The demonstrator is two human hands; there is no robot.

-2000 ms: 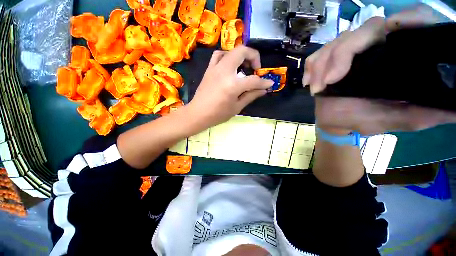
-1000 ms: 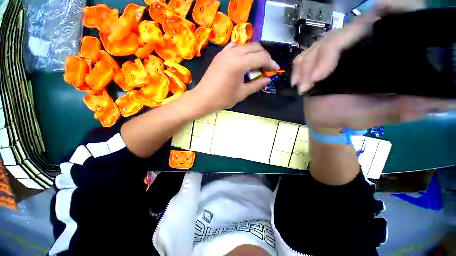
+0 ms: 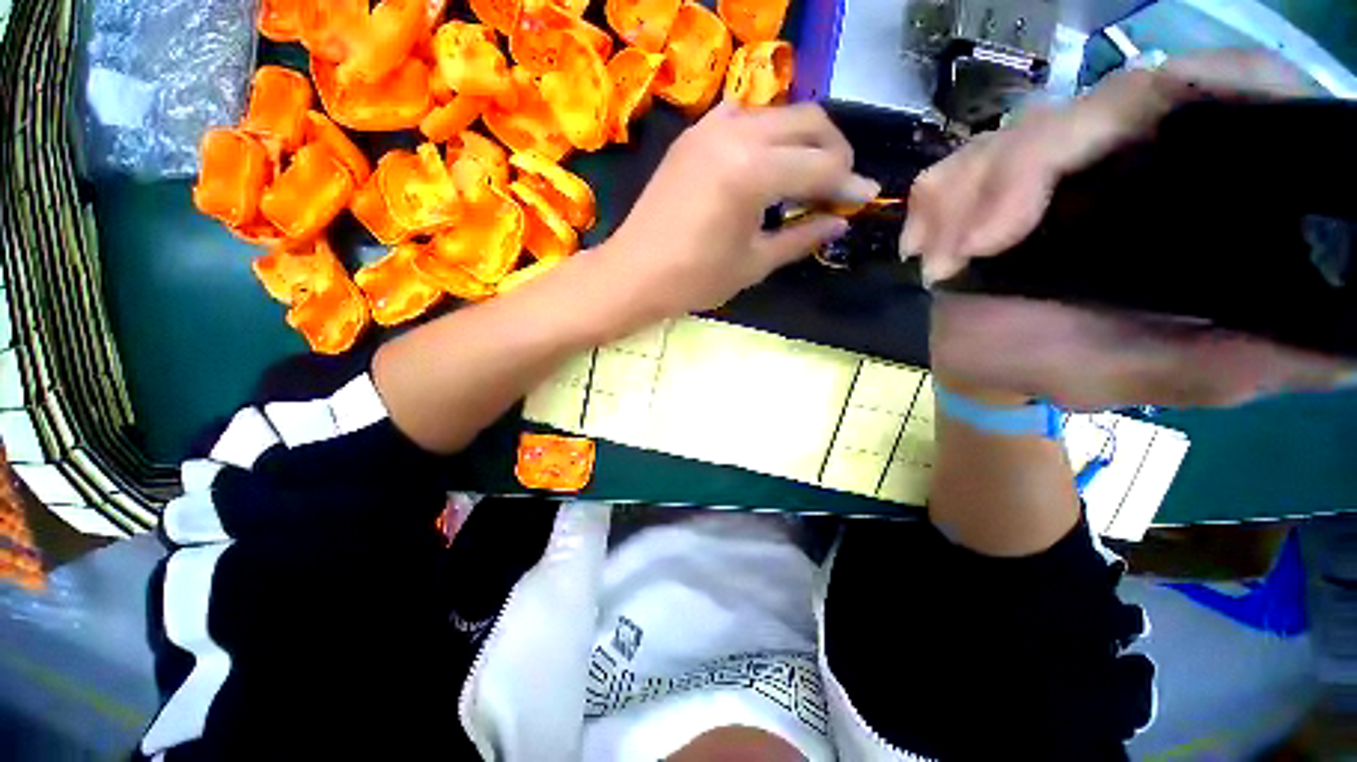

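My left hand (image 3: pixel 752 201) holds a small orange housing (image 3: pixel 878 203) over the black mat (image 3: pixel 744 308), in front of the screw feeder (image 3: pixel 990 67). The housing is seen nearly edge-on and mostly hidden by my fingers. A dark blue bit, perhaps the circuit board, shows beside my fingertips. My right hand (image 3: pixel 997 209) is wrapped around a thick black cylinder (image 3: pixel 1191 216), apparently the electric screwdriver, close to the camera. Its working tip cannot be made out. A light-blue wrist strap (image 3: pixel 1000 415) is on my right wrist.
Many orange housings (image 3: pixel 484 223) are heaped at the left. One housing (image 3: pixel 555 462) lies at the bench's front edge. A strip of cream pads (image 3: pixel 744 402) lies nearer me, with white liner (image 3: pixel 1143 474) at its right. Plastic bag (image 3: pixel 171 82) and stacked pad sheets (image 3: pixel 60 298) are far left.
The view has shifted a little. My left hand still holds the housing, which is now tilted edge-on instead of showing its open face. My right hand keeps its grip on the black cylinder.
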